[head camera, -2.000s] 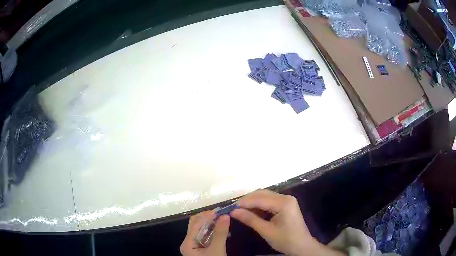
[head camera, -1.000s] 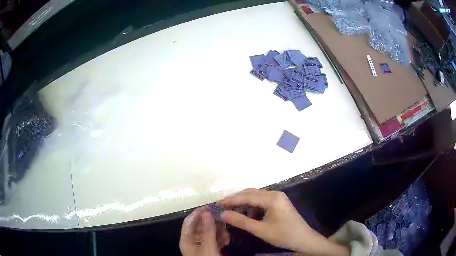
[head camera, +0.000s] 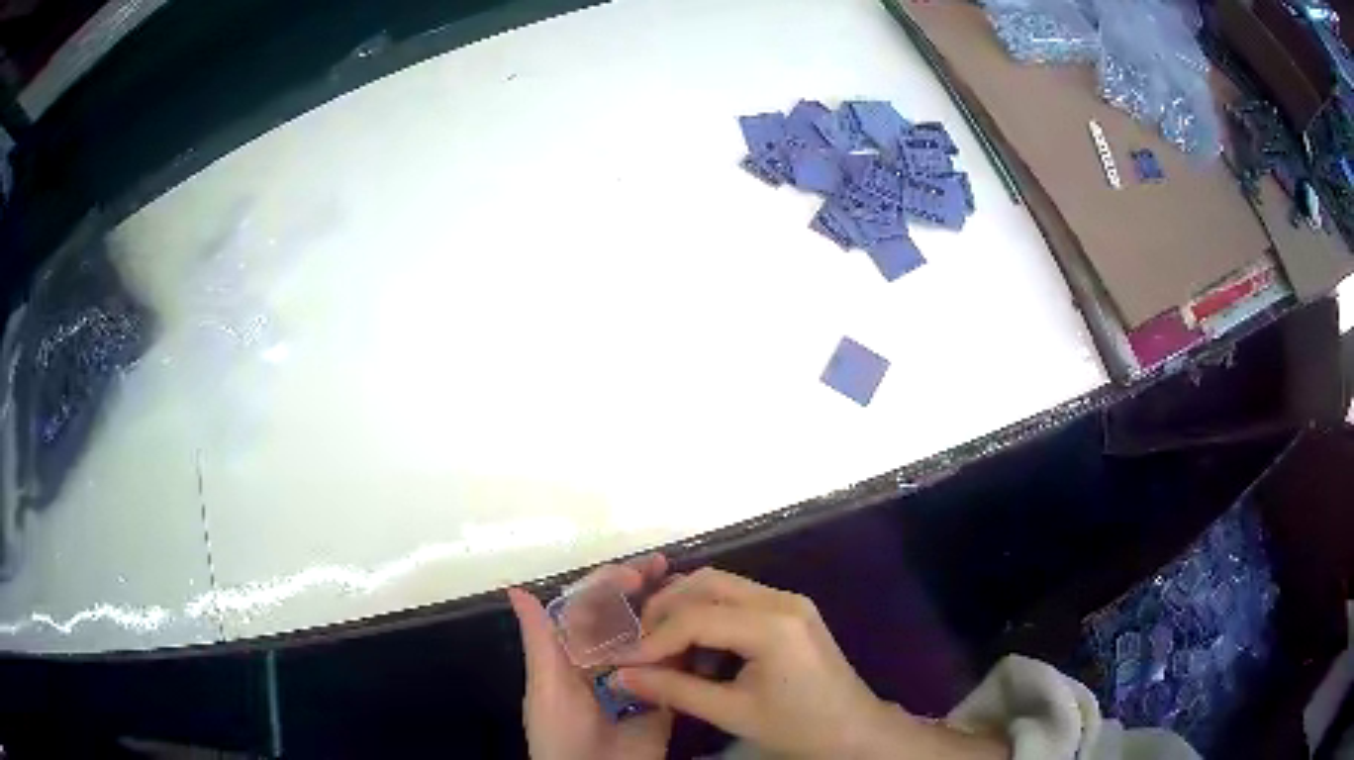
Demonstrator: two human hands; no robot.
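A clear plastic case (head camera: pixel 600 618) lies in my left hand (head camera: pixel 557 690) with its lid raised, just below the table's front edge. A small blue-purple piece (head camera: pixel 618 695) is at the lower half of the case, partly hidden by my right fingers. My right hand (head camera: pixel 757 661) has thumb and fingertips closed at the case and the piece. A single purple-blue square (head camera: pixel 855 371) lies flat on the white surface. A heap of purple-blue squares (head camera: pixel 869 186) lies farther back, some faces plain, some with dark markings.
Brown cardboard (head camera: pixel 1129 253) at the right bears a white strip (head camera: pixel 1106 155), a small dark blue piece (head camera: pixel 1146 165) and clear bags of silvery parts (head camera: pixel 1151 82). A bag with dark contents (head camera: pixel 74 349) is at the left end. Filled cases (head camera: pixel 1188 639) are massed low at right.
A single square now lies apart in front of the heap. The clear case has been turned and shows open in my left hand. The table has shifted slightly upward in view.
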